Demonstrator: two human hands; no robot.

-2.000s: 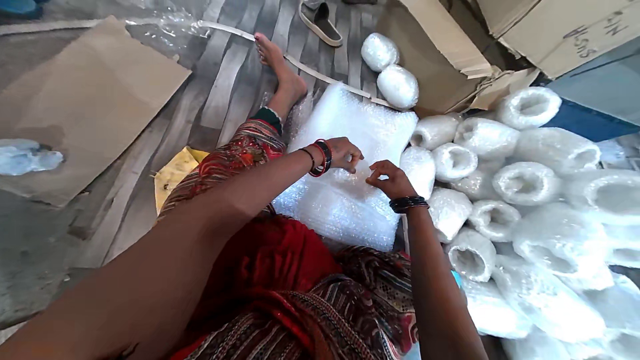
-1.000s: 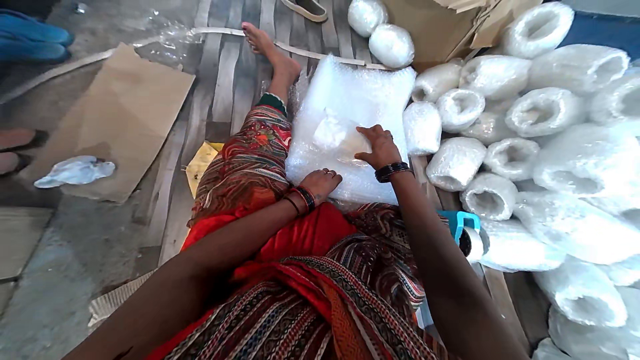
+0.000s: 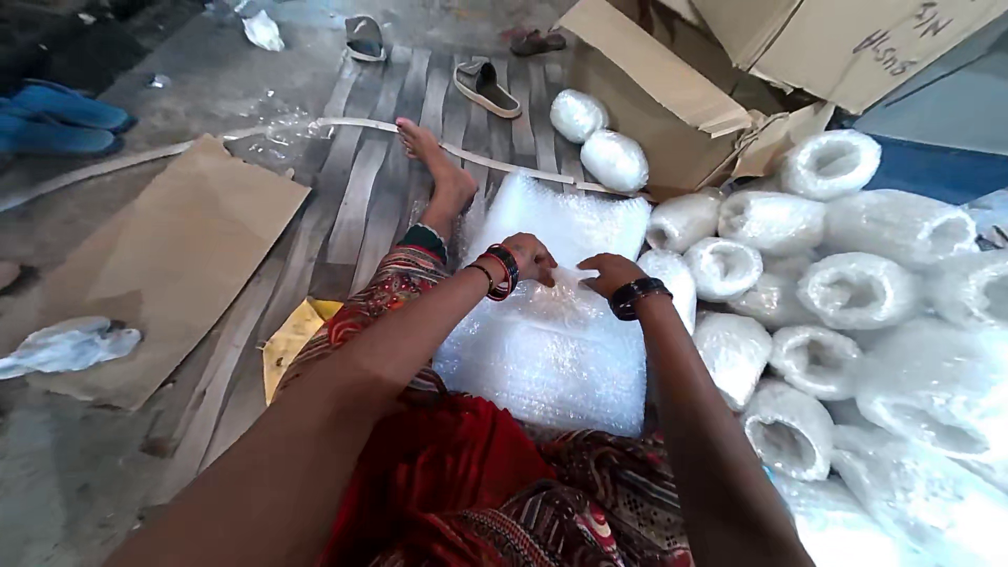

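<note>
A stack of bubble wrap sheets (image 3: 535, 362) lies on the floor mat in front of my lap. Over its middle, both hands pinch a piece of thin clear plastic (image 3: 563, 291), one from each side. My left hand (image 3: 529, 258), with red and dark bangles at the wrist, has the plastic's left edge in its fingertips. My right hand (image 3: 613, 276), wearing a dark bracelet, holds the right edge between thumb and finger. Whatever is under or inside the clear plastic cannot be made out.
Many bubble-wrapped rolls (image 3: 857, 290) are piled at the right. Two wrapped bundles (image 3: 614, 161) lie beside an open cardboard box (image 3: 630, 110). At the left are a flat cardboard sheet (image 3: 173, 260), a crumpled plastic bag (image 3: 71, 346) and blue slippers (image 3: 67, 118). A yellow packet (image 3: 299, 339) touches my leg.
A second ago my left hand rested near the stack's front edge and my right hand lay spread over its middle. Now both are close together, pinching the clear plastic. The view has shifted.
</note>
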